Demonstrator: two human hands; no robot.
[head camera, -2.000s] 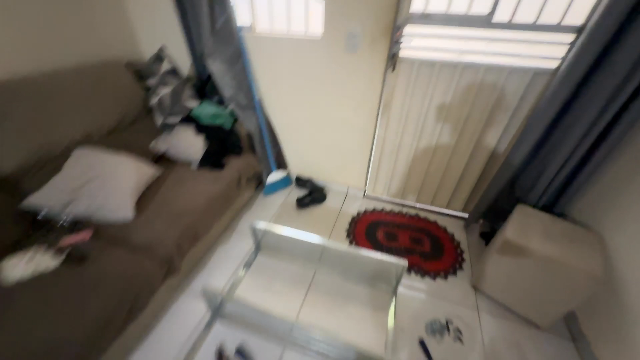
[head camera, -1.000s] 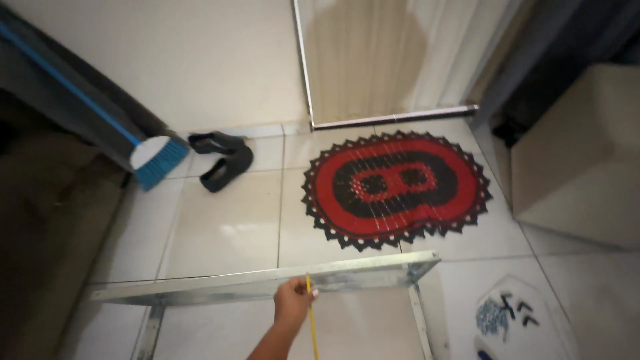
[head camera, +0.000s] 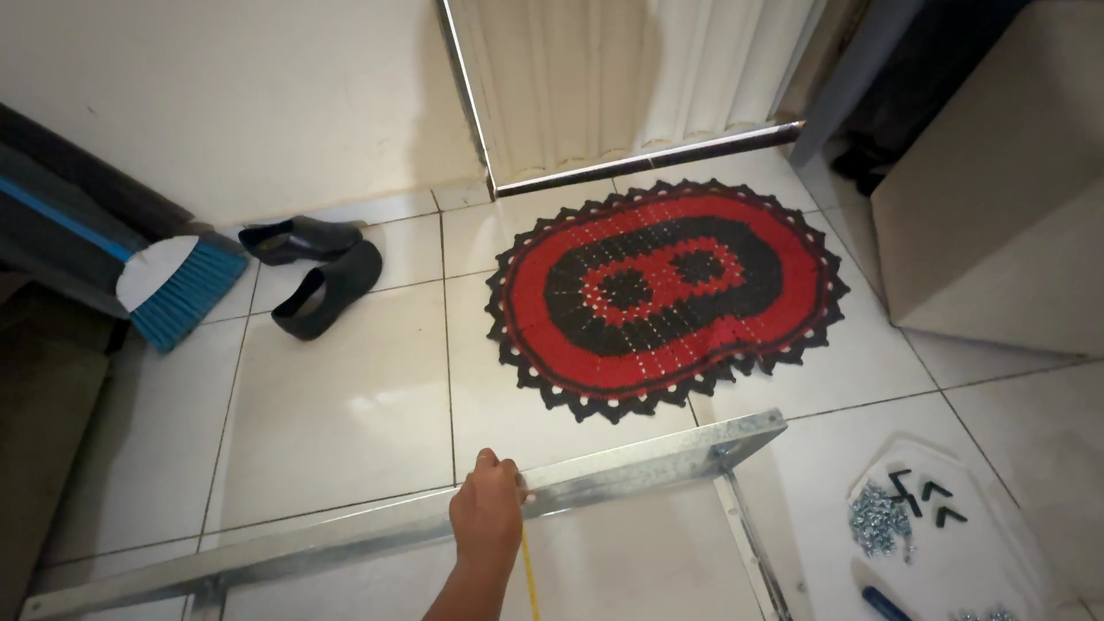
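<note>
My left hand is closed at the rim of a galvanized metal frame, near the middle of its far rail. Beneath its fingers a yellow strip, apparently a tape measure's blade, runs down out of the picture. The fingertips pinch the strip's upper end against the rail; the exact grip is partly hidden. My right hand is out of view. Right of the frame, a pile of small metal screws and several black angled pieces lie on a white plastic bag or sheet. A blue handle shows below them.
Beyond the frame a red and black crocheted rug lies before a door. Black shoes and a blue broom are at the left by the wall. A beige box-like seat stands at the right.
The view has dropped from the room to the floor and the frame. My left hand, not seen two seconds ago, was at the far rail one second ago and remains there with the yellow strip.
</note>
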